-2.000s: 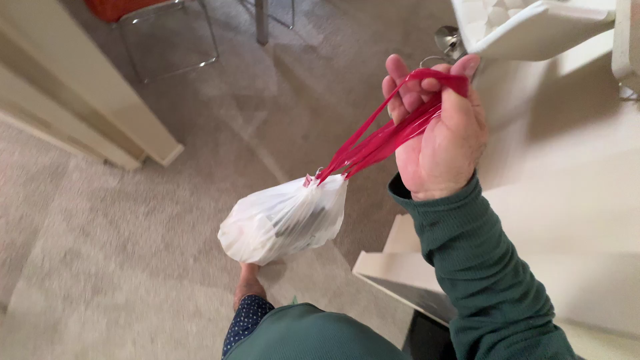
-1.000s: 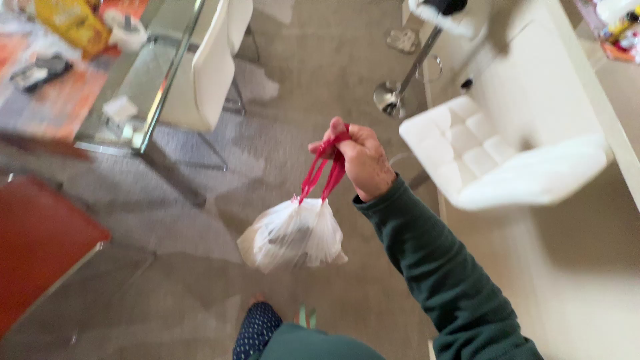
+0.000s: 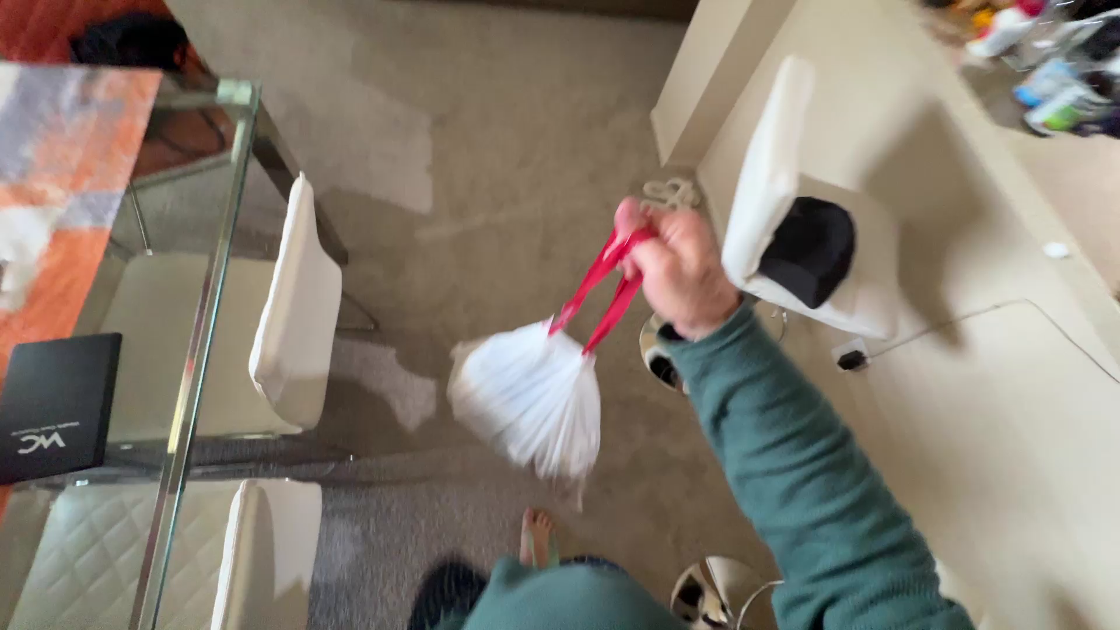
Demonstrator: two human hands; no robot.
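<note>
My right hand [image 3: 678,267], at the end of a green sleeve, is closed around the red drawstrings [image 3: 604,289] of a white plastic trash bag [image 3: 534,398]. The bag hangs below and left of the hand, over the carpet, and looks filled; its contents are hidden. A bare foot shows just below it. My left hand is not in view.
A glass-topped table [image 3: 197,350] with white chairs [image 3: 293,306] stands at left, a dark box [image 3: 59,407] on it. At right, a white stool [image 3: 770,175] holds a black item [image 3: 809,251] beside a counter wall. A plug [image 3: 850,357] with a cord is on that wall.
The view has moved through the room, bringing the glass table and chairs close on the left. The bag stays hanging by its red drawstrings from my right hand.
</note>
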